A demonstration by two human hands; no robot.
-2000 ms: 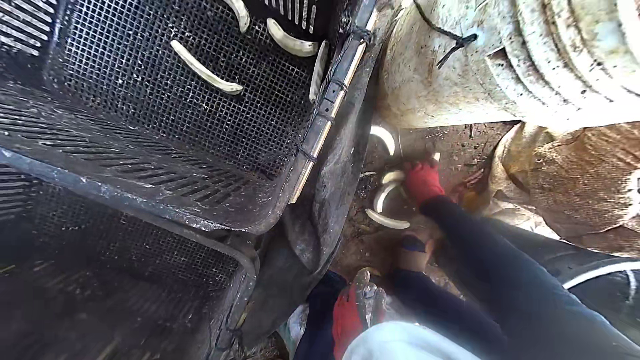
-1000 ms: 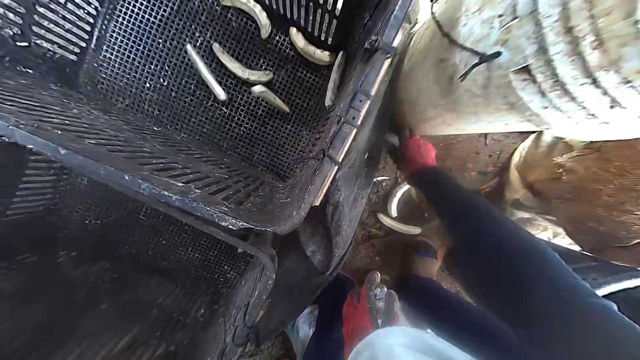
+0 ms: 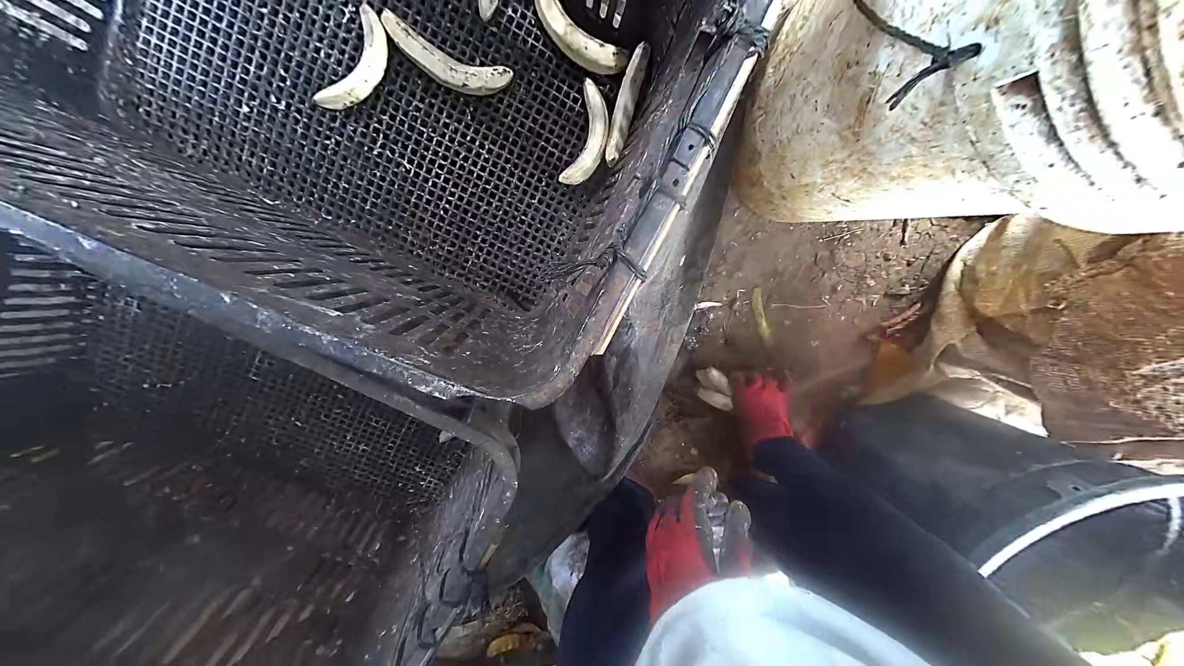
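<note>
Two pale peeled bananas stick out to the left of my right hand, which wears a red glove and looks closed around their hidden ends, low over the dirt. My left hand, in a red glove with grey fingers, is nearer my body with bent fingers; whether it holds anything does not show. Several peeled bananas lie apart on the mesh bottom of the upper black plastic crate. A thin yellow-green strip lies on the ground beyond my right hand.
Another black crate stands at the lower left. A wooden strip is tied along the upper crate's right rim. A dirty white plastic container is at the upper right, above brown sacking. A dark bucket stands at the lower right.
More peeled bananas lie in the upper crate than two seconds ago. Those seen earlier on the ground have largely gone from there. My right hand has moved back toward my body.
</note>
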